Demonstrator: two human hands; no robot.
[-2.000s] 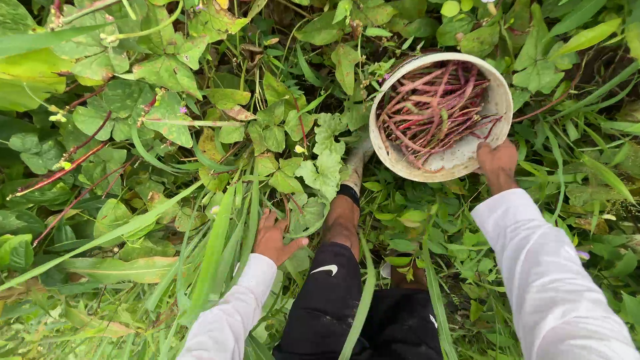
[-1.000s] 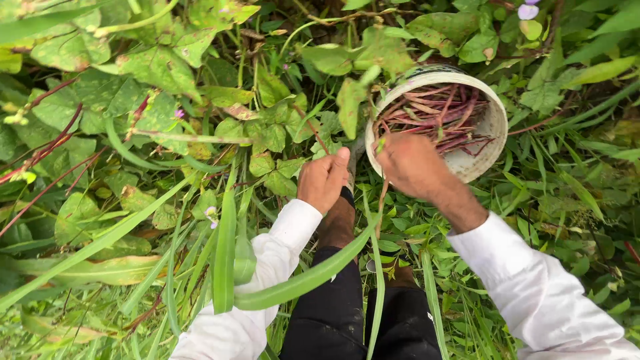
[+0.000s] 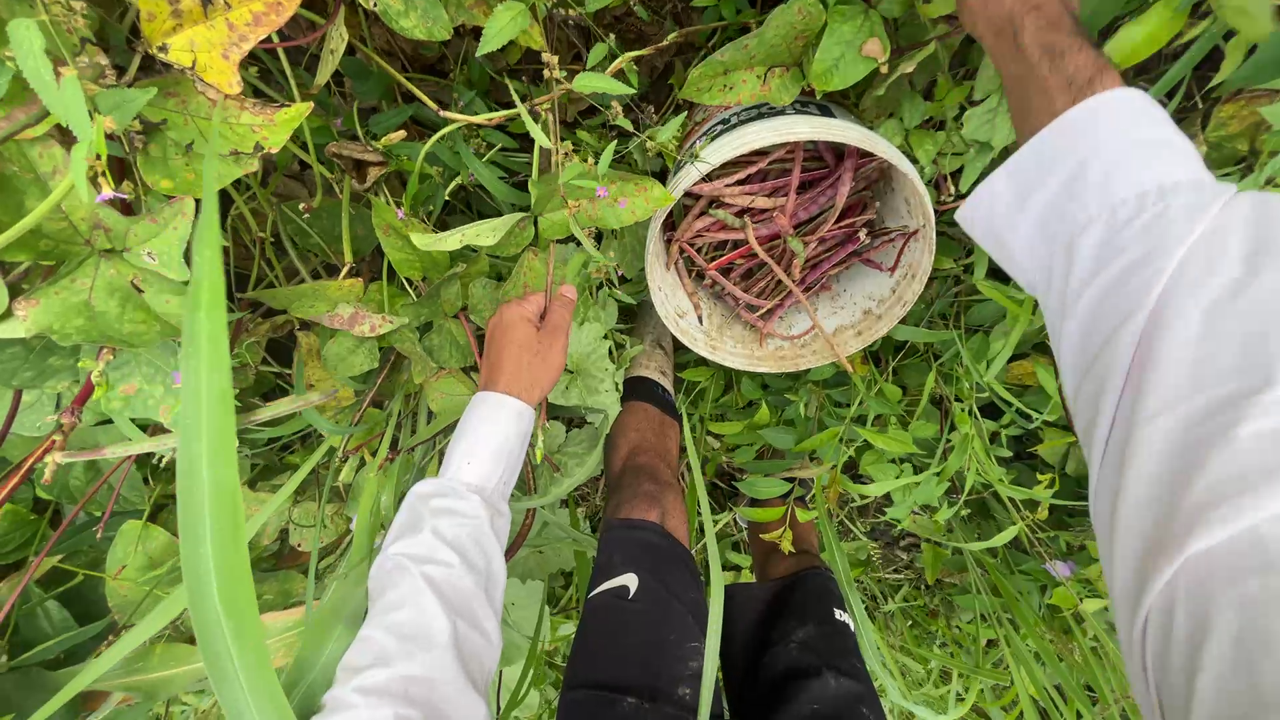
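My left hand (image 3: 528, 342) is closed around a thin brown plant stem (image 3: 549, 270) that rises between thumb and fingers, left of my shin. At the top right edge, my right hand (image 3: 1015, 12) is mostly cut off by the frame; only its back and the wrist show, so its fingers and anything in them are hidden. Between the two arms a white plastic bucket (image 3: 870, 322) lies tilted with its mouth toward me. Reddish-purple bean pods (image 3: 790, 225) fill much of it, and one long tan pod reaches over the rim.
Dense bean vines with spotted leaves (image 3: 215, 135) spread over the left and the top. A broad grass blade (image 3: 215, 450) crosses the near left. My legs in black shorts (image 3: 640, 620) stand below the bucket, among grass and low weeds (image 3: 960, 500).
My right hand has left the bucket's mouth and moved up and right to the frame's edge. My left hand, near my knee earlier, is now farther left on a stem. A tan pod now lies over the rim.
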